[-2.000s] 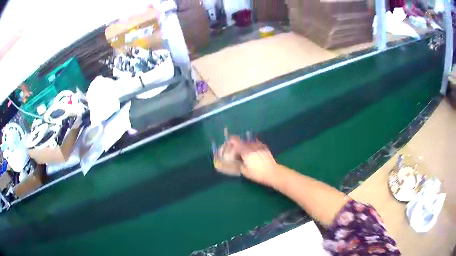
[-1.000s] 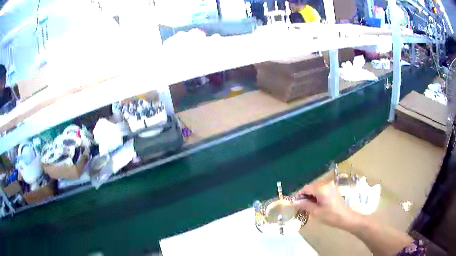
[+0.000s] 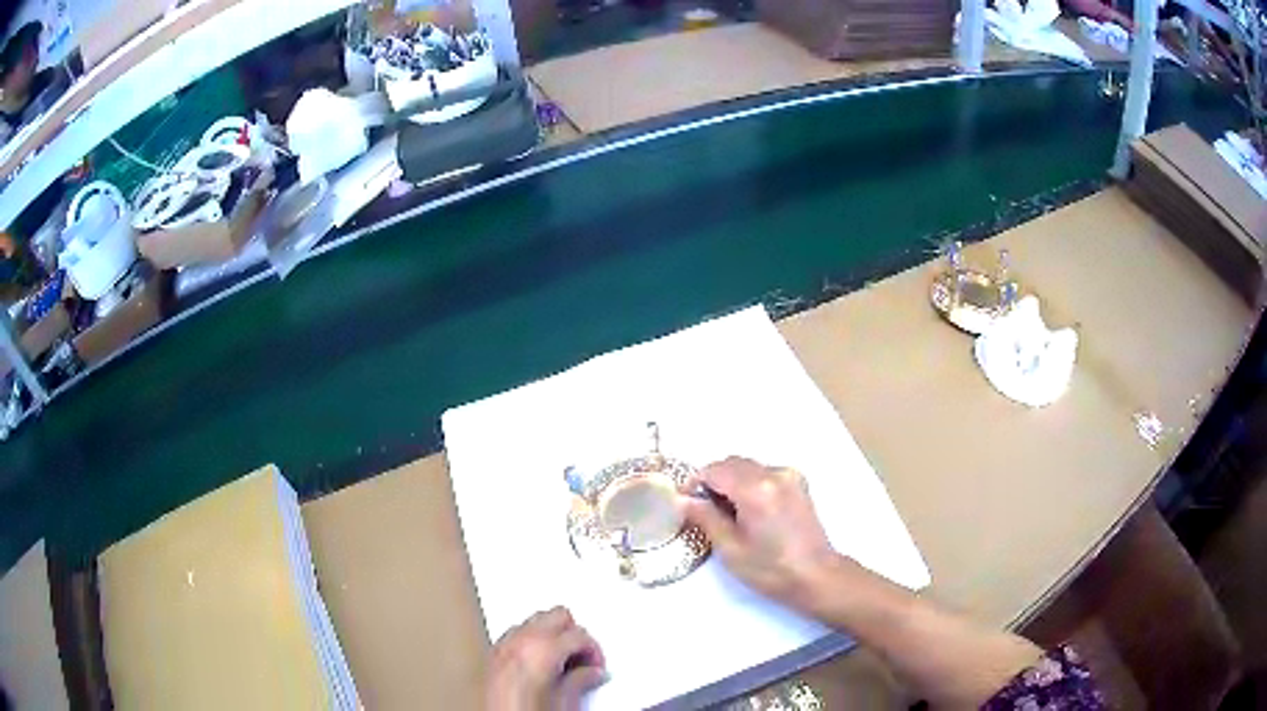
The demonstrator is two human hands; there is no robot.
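A gold openwork ornamental base [image 3: 642, 517] with a pale round centre and upright posts lies on the white wrapping paper stack [image 3: 695, 375]. My right hand [image 3: 764, 528] grips its right rim. My left hand [image 3: 545, 664] rests at the paper's front left edge with its fingers curled, apart from the gold piece; it is cut off by the bottom edge, and I cannot tell whether it holds the paper.
A second gold piece [image 3: 973, 296] and a crumpled white wrapped piece [image 3: 1025, 354] sit on the bench at right. Tan sheets [image 3: 209, 597] are stacked at left. Brown cardboard [image 3: 1202, 202] stands far right. The green conveyor [image 3: 556, 299] runs beyond, with boxes and shelving across it.
My right hand has brought the gold piece from the conveyor onto the paper stack. My left hand has come into view. The view has tilted down to the bench.
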